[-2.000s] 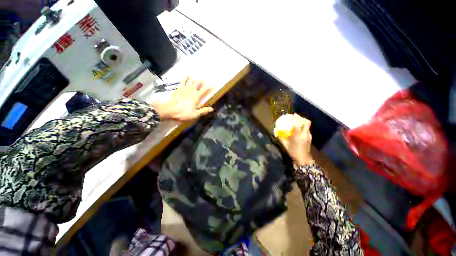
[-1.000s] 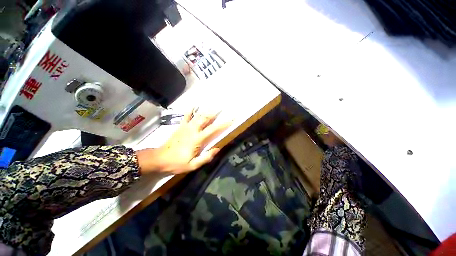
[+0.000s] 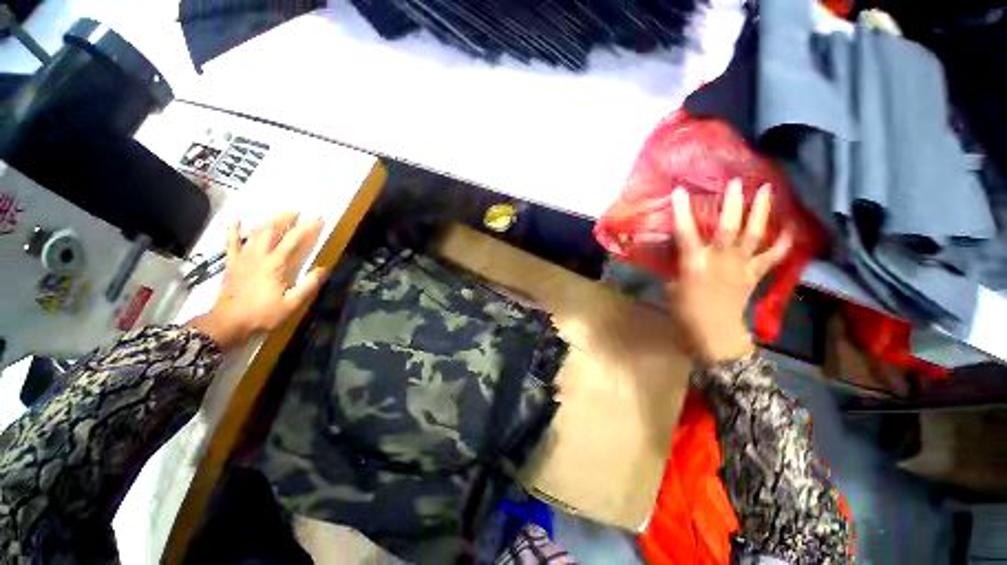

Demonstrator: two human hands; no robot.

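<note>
The red plastic bag [image 3: 707, 166] lies crinkled on the side table's edge. My right hand [image 3: 723, 259] is at the bag with its fingers spread and holds nothing; whether it touches the bag is hard to tell. My left hand [image 3: 263, 276] lies spread on the sewing table near its wooden edge, holding nothing. The camouflage panel [image 3: 425, 364] lies below the table edge, between my arms. The yellow top of a bottle or jar [image 3: 500, 216] shows in the dark gap between the tables.
The sewing machine [image 3: 83, 259] stands at the left, with small metal snips [image 3: 205, 268] beside my left hand. Black pieces [image 3: 497, 28] lie on the white side table [image 3: 442, 116]. Grey cut pieces [image 3: 883, 144] hang at right. Cardboard [image 3: 607, 386] and an orange bag [image 3: 690, 486] are below.
My right hand has let go of the yellow bottle or jar and moved right to the red bag. The view has swung right. My left hand stays on the table.
</note>
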